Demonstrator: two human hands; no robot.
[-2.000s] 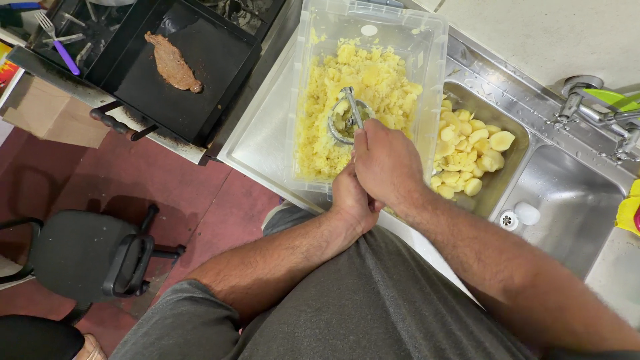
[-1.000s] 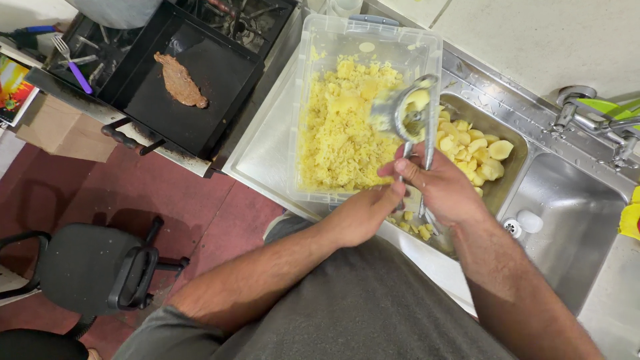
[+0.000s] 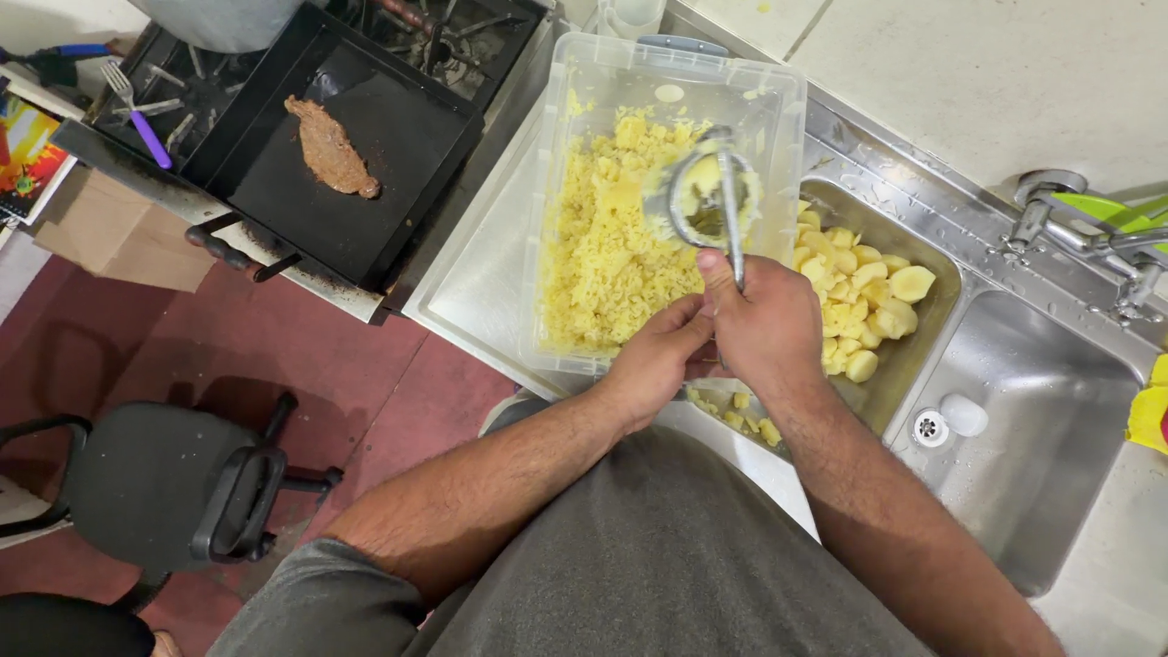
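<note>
My right hand [image 3: 771, 319] is closed around the handles of a metal potato ricer [image 3: 712, 196], whose basket holds pale potato pieces. My left hand [image 3: 657, 360] is at the lower end of the handles, against my right hand; its fingers are partly hidden. The ricer is above the right part of a clear plastic bin [image 3: 671, 68]. Riced yellow potato [image 3: 607, 237] fills much of the bin's bottom. Right of the bin, peeled potato pieces [image 3: 867, 292] lie in a metal basin, and a few more show below the bin's near edge.
A steel sink [image 3: 1040, 438] with a drain and a small white object is at right, below a faucet [image 3: 1077, 237]. On the stove at left, a black griddle [image 3: 265, 173] holds cooked meat [image 3: 333, 151]. A purple-handled fork [image 3: 137, 114] lies nearby. A dark chair [image 3: 164, 484] stands lower left.
Two seconds ago the ricer was lower over the middle of the bin, with both hands together. It has since moved right, and potato pieces now show in its basket.
</note>
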